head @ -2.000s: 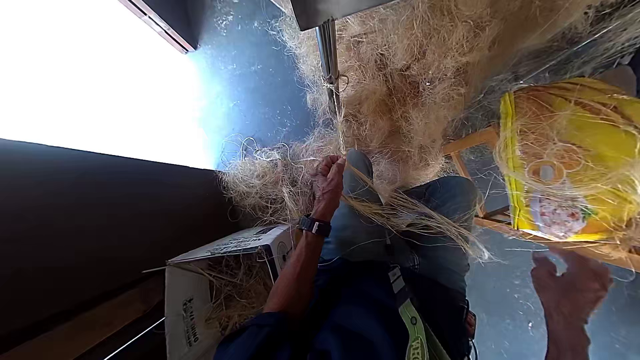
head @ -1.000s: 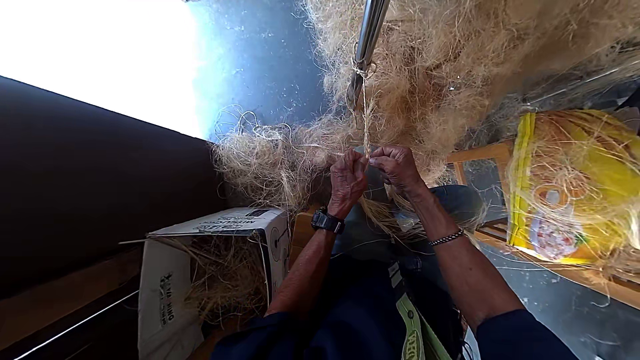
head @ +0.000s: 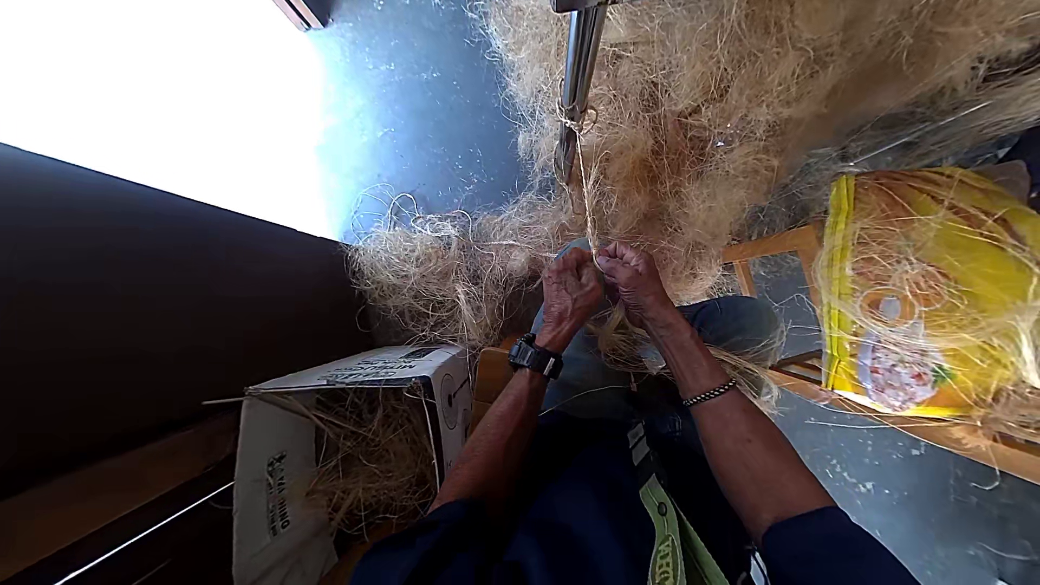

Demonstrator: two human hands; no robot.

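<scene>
A thin cord of plant fibre (head: 587, 191) is tied around a metal tube (head: 581, 65) and runs down to my two hands over my knees. My left hand (head: 571, 292), below a black wristwatch, pinches the lower end of the cord. Close beside it, my right hand (head: 635, 283) has its fingers closed on the fibres at the same spot. The fingertips and the exact grip are partly hidden. Loose fibre strands (head: 621, 337) hang below the hands and spread across my lap towards the right thigh.
A large heap of tangled fibre (head: 674, 122) covers the floor ahead, with a smaller tangle (head: 455, 276) at left. An open cardboard box (head: 276, 487) holding fibre stands at lower left. At right, a yellow printed bag (head: 959, 268) with strands on it rests on a wooden chair (head: 780, 244).
My right hand, apart at the right beside the yellow bag two seconds ago, has come to the cord beside my left hand. Both hands stay together there since one second ago.
</scene>
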